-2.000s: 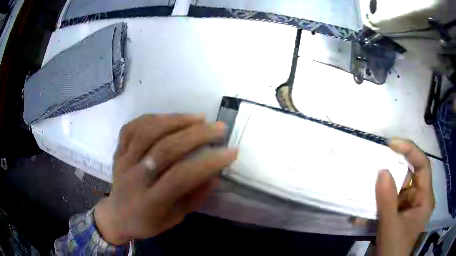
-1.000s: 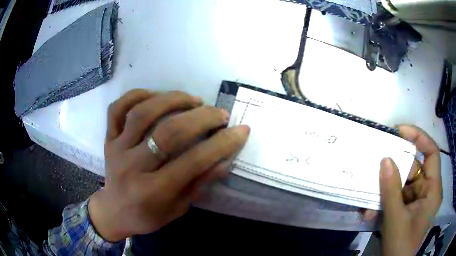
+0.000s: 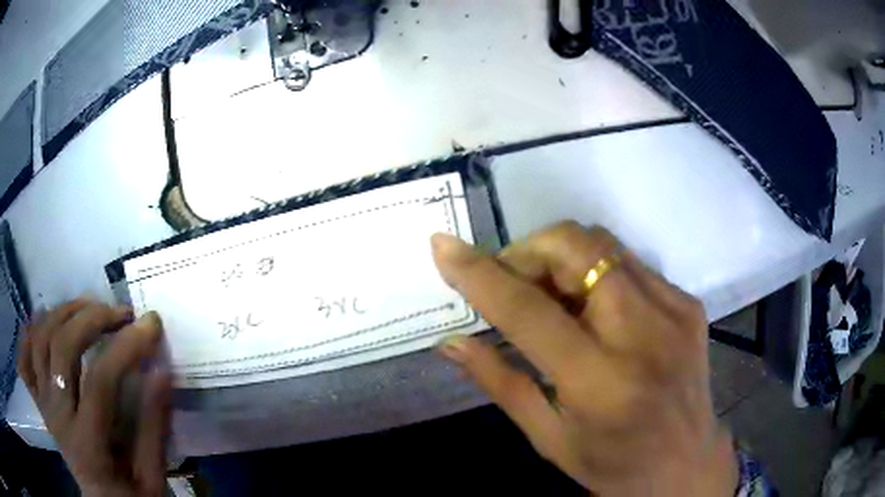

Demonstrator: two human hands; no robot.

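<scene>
The white card template (image 3: 291,281) lies on a grey lining piece (image 3: 483,218) with a dark patterned strip (image 3: 320,190) along its far edge. The card has dashed lines and handwriting. The work lies at the table's front edge. My left hand (image 3: 97,379) is at the left end, fingertips on the card's corner, slightly blurred. My right hand (image 3: 592,349) is at the right end, index fingertip on the card and thumb at its near edge. Both hands hold the card and cloth between them.
The presser foot (image 3: 296,73) and metal plate (image 3: 335,29) are at the top. Dark patterned pieces (image 3: 747,107) are stacked at right. Stitched grey pieces (image 3: 87,82) lie at upper left. The white table (image 3: 602,194) has a curved front edge.
The view has swung right, bringing the patterned stack into view and taking the grey stack out. The card's right end now tilts up and away. My right hand has shifted its hold on that end.
</scene>
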